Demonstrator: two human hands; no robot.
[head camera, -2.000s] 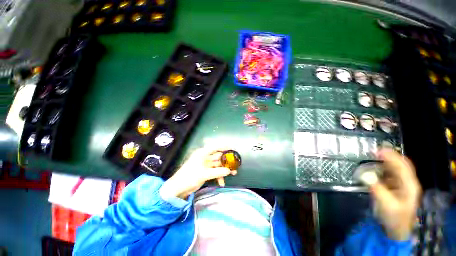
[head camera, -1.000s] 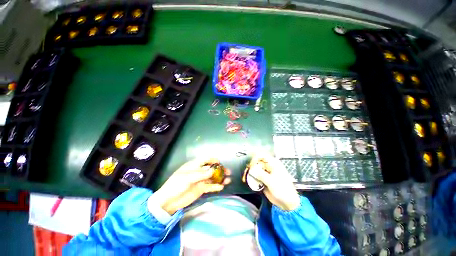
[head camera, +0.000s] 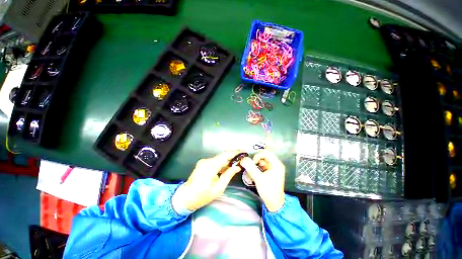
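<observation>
My left hand (head camera: 210, 178) holds a dark round housing (head camera: 238, 159) close to my body, near the mat's front edge. My right hand (head camera: 269, 178) touches it from the right and holds a silver disc (head camera: 248, 178) below the fingers. The fingers partly hide both pieces. The black foam tray (head camera: 132, 96) lies to the left, with amber-centred housings in its left row and dark pieces with silver lines in its right row. The clear blister tray (head camera: 332, 136) lies to the right, with silver discs in some pockets.
A blue bin (head camera: 299, 55) of pink-red loops stands ahead, with loose loops (head camera: 255, 118) on the green mat (head camera: 202, 20). More black trays (head camera: 48, 76) stand at the left and far right (head camera: 423, 116). Clear trays (head camera: 400, 227) lie lower right. Paper (head camera: 76, 183) lies on a red crate (head camera: 55, 215).
The silver disc has come from the clear tray to the front of my body. My hands have closed together around the housing. The housing's amber centre no longer shows.
</observation>
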